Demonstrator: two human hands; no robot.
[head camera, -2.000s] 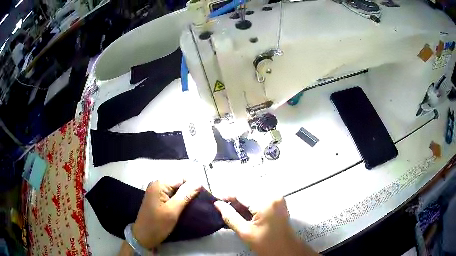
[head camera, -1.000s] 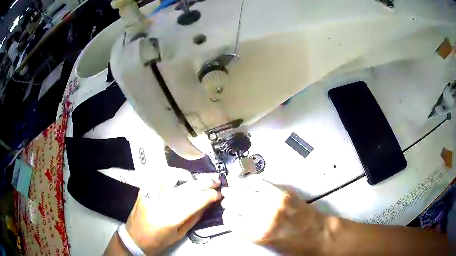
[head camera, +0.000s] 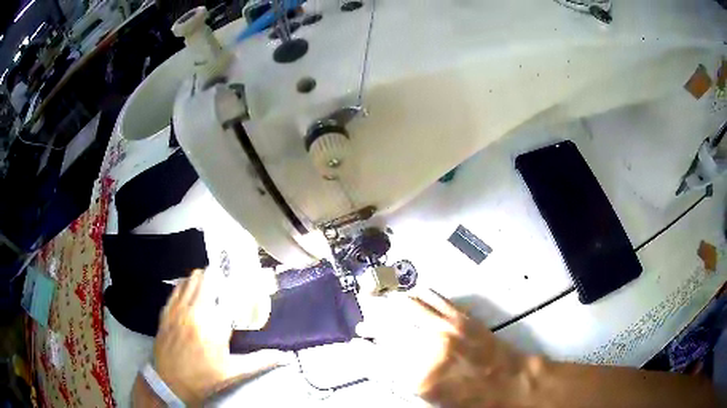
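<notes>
A dark purple-black cloth piece (head camera: 299, 315) lies flat on the white bed, its upper right part at the presser foot (head camera: 347, 280). My left hand (head camera: 195, 347) is spread over its left end, thumb along the lower edge, and holds it down. My right hand (head camera: 430, 343) is low at its right edge; its fingertips are washed out by glare, so its grip cannot be told. The cream machine head (head camera: 263, 179) stands above the cloth. Other black pieces (head camera: 155, 255) lie at the left, partly behind my left hand.
A black phone (head camera: 578, 223) lies at the right, with a small grey plate (head camera: 469, 245) left of it. A round metal disc (head camera: 405, 275) is beside the foot. Red-printed tan board (head camera: 72, 319) covers the left edge. The bed's slot outline shows below the cloth.
The cloth moved from in front of the machine to the foot. My left hand has since shifted left and spread out; my right hand stays right of the foot. The view has shifted too.
</notes>
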